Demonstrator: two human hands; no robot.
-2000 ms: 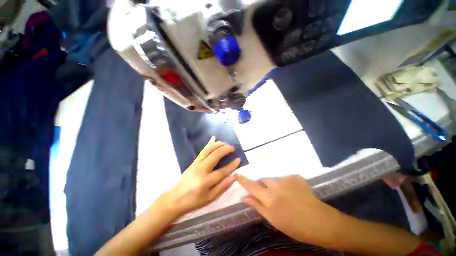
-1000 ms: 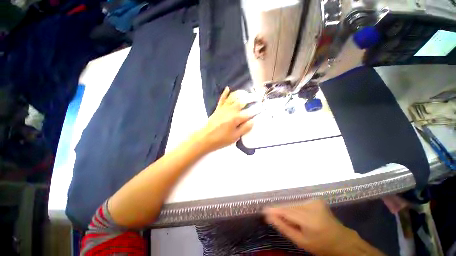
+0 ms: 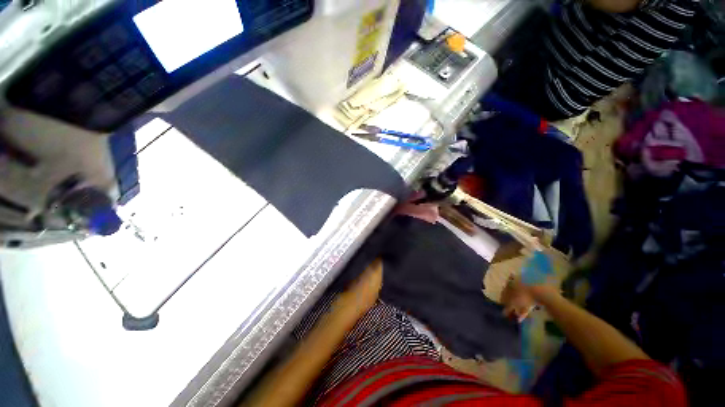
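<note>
Dark lap cloth [image 3: 437,286] hangs below the table edge, over my lap. My left hand [image 3: 366,288] is at its near left side by the table edge; its fingers are partly hidden and its hold is unclear. My right hand [image 3: 521,296] is blurred, beyond the cloth's right end; its grip is unclear. A blurred light-blue patch [image 3: 538,269] shows beside it. A dark shaped panel [image 3: 278,151] with a curved end lies on the white table. The sewing machine head [image 3: 56,183] is at the left, with no cloth visible at its needle area.
Blue-handled snips [image 3: 401,140] and beige strips [image 3: 370,103] lie behind the panel. A grey ruler strip [image 3: 278,310] runs along the table edge. Dark garments [image 3: 668,278] are heaped at the right. A person in a striped top [image 3: 612,48] is at the top right.
The view has swung right. My left hand has left the cloth at the needle and come down to the lap cloth. My right hand has moved from the table edge out to the right.
</note>
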